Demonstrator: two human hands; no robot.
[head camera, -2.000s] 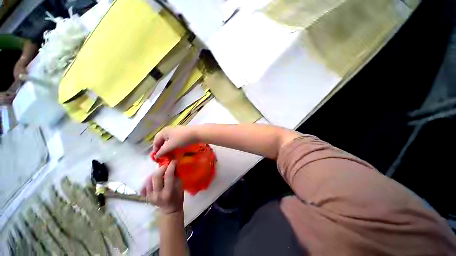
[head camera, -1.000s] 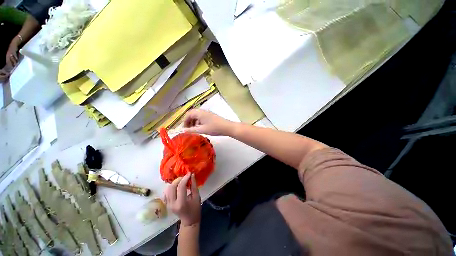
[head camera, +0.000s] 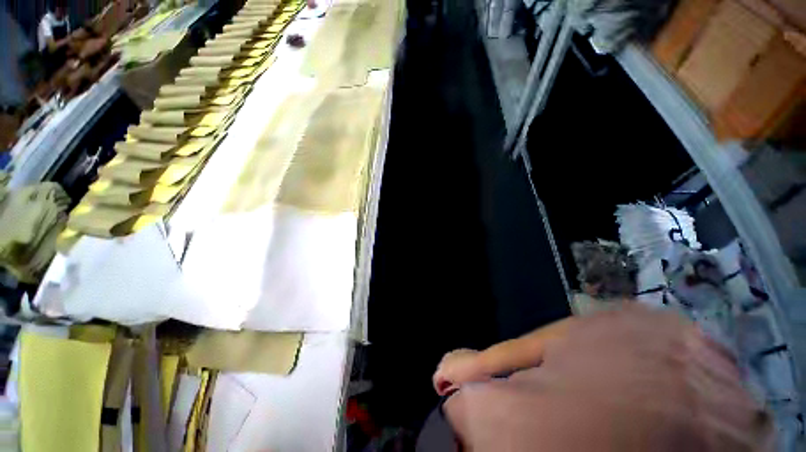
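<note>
My right hand (head camera: 610, 384) is large and blurred at the bottom right, close to the camera. One finger reaches left over the dark gap beside the table; nothing shows in its grip, but its inner side is hidden. My left hand is not in view. A small patch of red-orange (head camera: 357, 413) shows at the table's right edge, low in the picture; it is too little to tell if it is the plastic bag cover. Khaki panels (head camera: 323, 163) lie overlapped on white base sheets (head camera: 300, 265) along the table's right side.
Draped khaki workpieces (head camera: 146, 163) with yellow backing run in a long row at the left. Yellow sheets (head camera: 62, 384) lie at the bottom left. A dark aisle lies right of the table, then a metal frame, bundled goods (head camera: 654, 229) and brown boxes (head camera: 733, 57). A person stands far left.
The view has swung right and up along the table. The gathered red-orange bag, the hammer and the narrow strips are out of view. My right hand has moved off the bag; my left hand is gone from view.
</note>
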